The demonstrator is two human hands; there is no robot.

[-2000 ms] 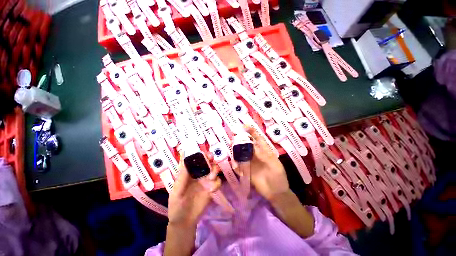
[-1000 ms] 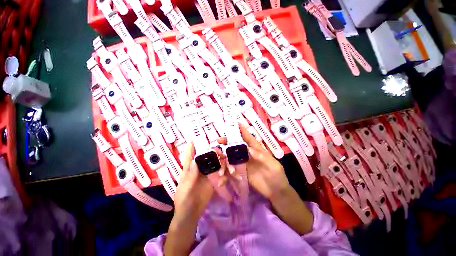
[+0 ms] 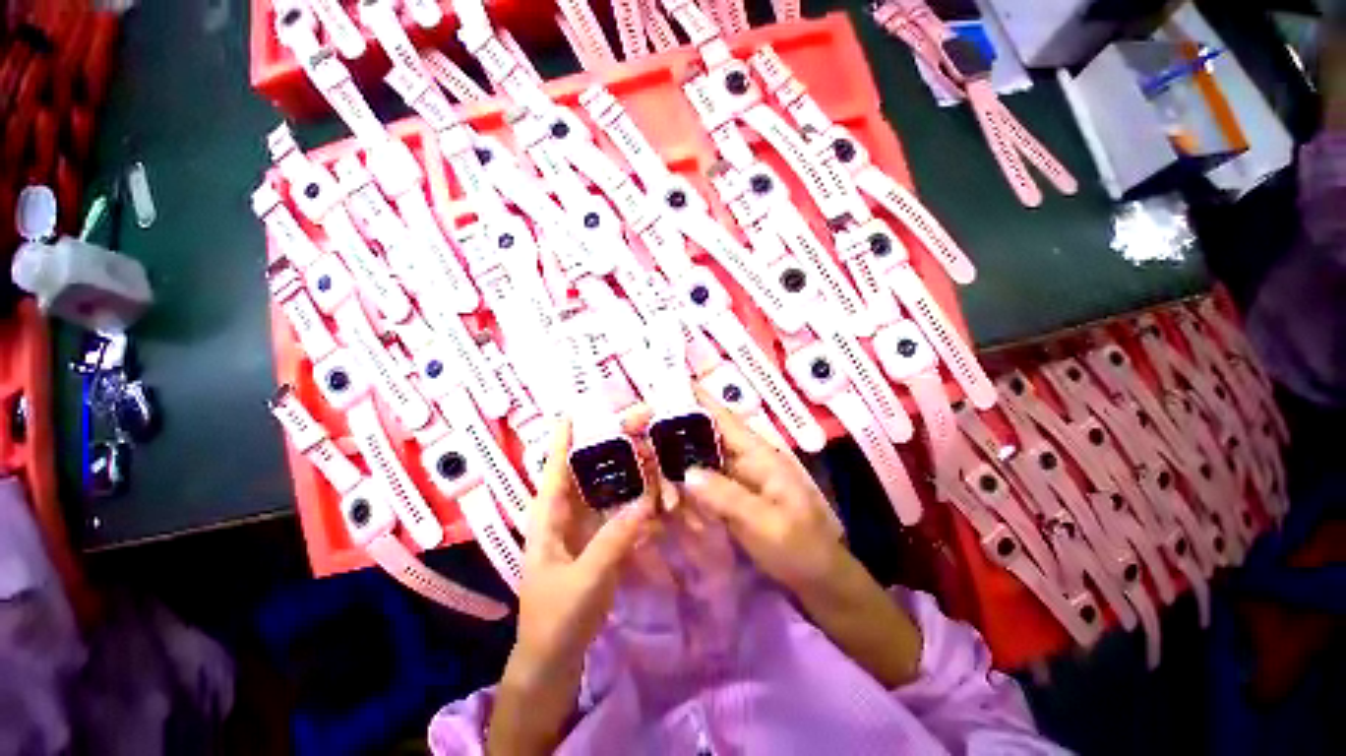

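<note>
My left hand point(image 3: 568, 539) holds a smartwatch point(image 3: 607, 473) with its dark square screen facing me. My right hand point(image 3: 775, 510) holds a second smartwatch point(image 3: 687, 443) beside it, with its thumb at the screen's lower edge. Both screens are dark with faint lit marks too small to read. The straps are pale pink and washed out by glare above the cases. The watches are held over the front edge of a red tray point(image 3: 343, 554), where many pink-strapped watches lie back up.
A second red tray point(image 3: 273, 67) stands behind. Another full tray point(image 3: 1019, 628) is at the lower right. A white bottle point(image 3: 92, 284) and small shiny pieces point(image 3: 111, 406) lie left. An open box point(image 3: 1159, 126) and crumpled clear plastic point(image 3: 1151, 232) are at the right.
The two watches have come closer together and level, side by side. My right thumb has moved onto the lower part of its watch. Faint marks now show on the screens.
</note>
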